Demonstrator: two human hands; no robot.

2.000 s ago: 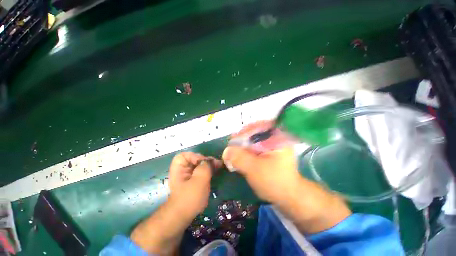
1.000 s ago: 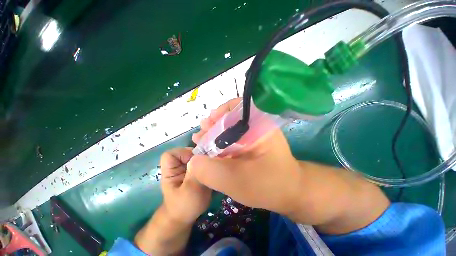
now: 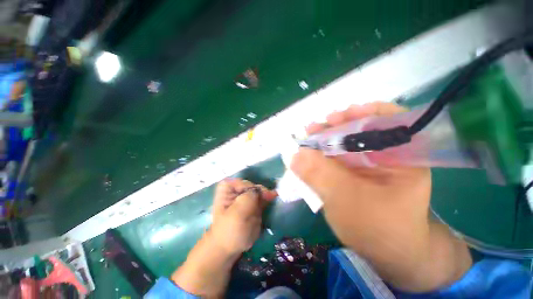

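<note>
My right hand point(image 3: 380, 198) holds the dispensing syringe point(image 3: 432, 134), a clear barrel with pink-red fluid, its tip pointing left. A black cord with a clip point(image 3: 377, 139) lies along the barrel, and the green adapter head point(image 3: 494, 117) is blurred at its rear end. A small white wiping paper point(image 3: 299, 191) hangs below the right fingers. My left hand point(image 3: 236, 219) pinches a small dark electronic part point(image 3: 252, 190) between thumb and fingers, left of the paper and apart from the syringe tip. A pile of dark glinting parts point(image 3: 283, 260) lies below, near the lap.
A white rail point(image 3: 193, 173) with specks crosses the view, with the green belt point(image 3: 158, 134) beyond it. Loose parts point(image 3: 248, 77) lie on the belt. A dark oblong case point(image 3: 130, 264) and a pink-red object point(image 3: 57, 280) are at lower left. Clear tubing lies at right.
My right hand and the syringe have moved right, away from my left hand, and the barrel now lies flatter. The white paper has come into view between the hands.
</note>
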